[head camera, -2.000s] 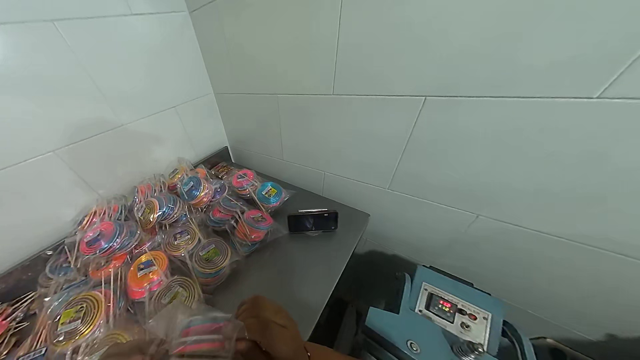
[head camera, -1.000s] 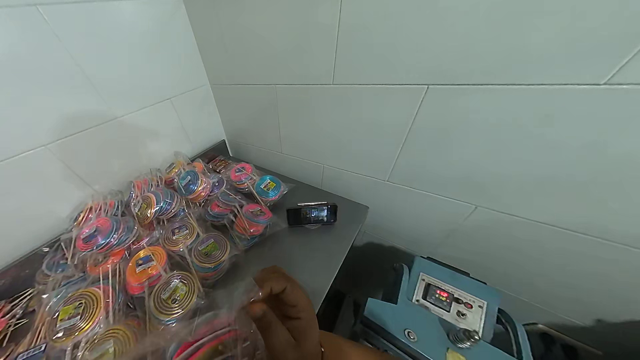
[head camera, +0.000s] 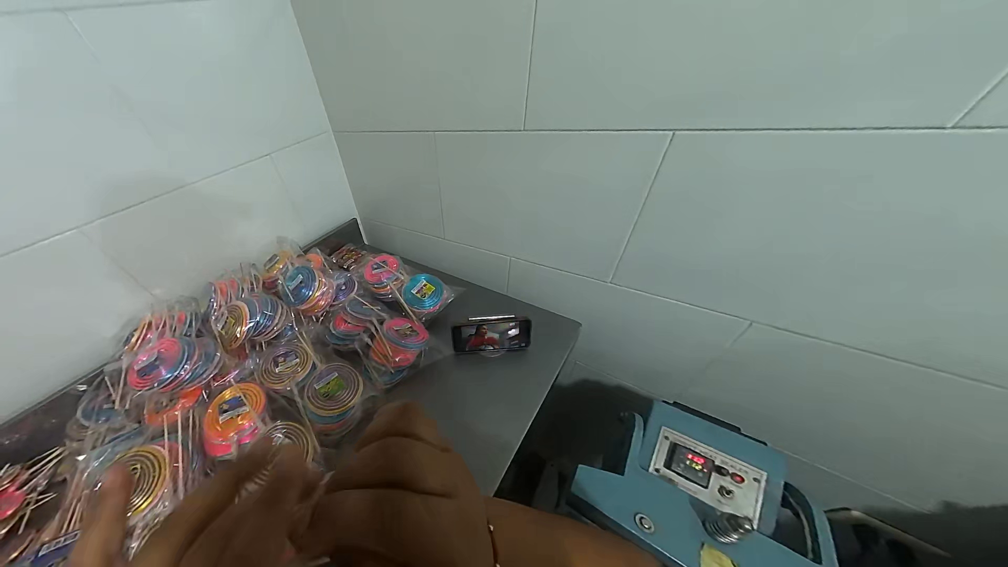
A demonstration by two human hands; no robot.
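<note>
Clear plastic bags of colourful round swirl lollipops on sticks (head camera: 331, 391) are heaped over the left part of the dark counter. At the bottom of the view my left hand (head camera: 213, 504) lies over the nearest bags, its fingers apart and blurred. Beside it, touching or nearly so, my right hand (head camera: 402, 488) has its fingers bent together, with a thin bracelet at the wrist. A bit of clear plastic shows between the two hands; whether either one grips it is hidden.
A phone (head camera: 491, 335) with a lit screen stands sideways on the counter (head camera: 504, 394) near the wall. Right of the counter, lower down, is a blue machine (head camera: 677, 488) with a lit red display, a switch and a knob. Tiled walls (head camera: 551, 205) meet behind the corner.
The bagged pink and red lollipops seen at my hands before no longer show there. My left hand has come further into view, fingers spread. The phone's screen now shows a brighter picture.
</note>
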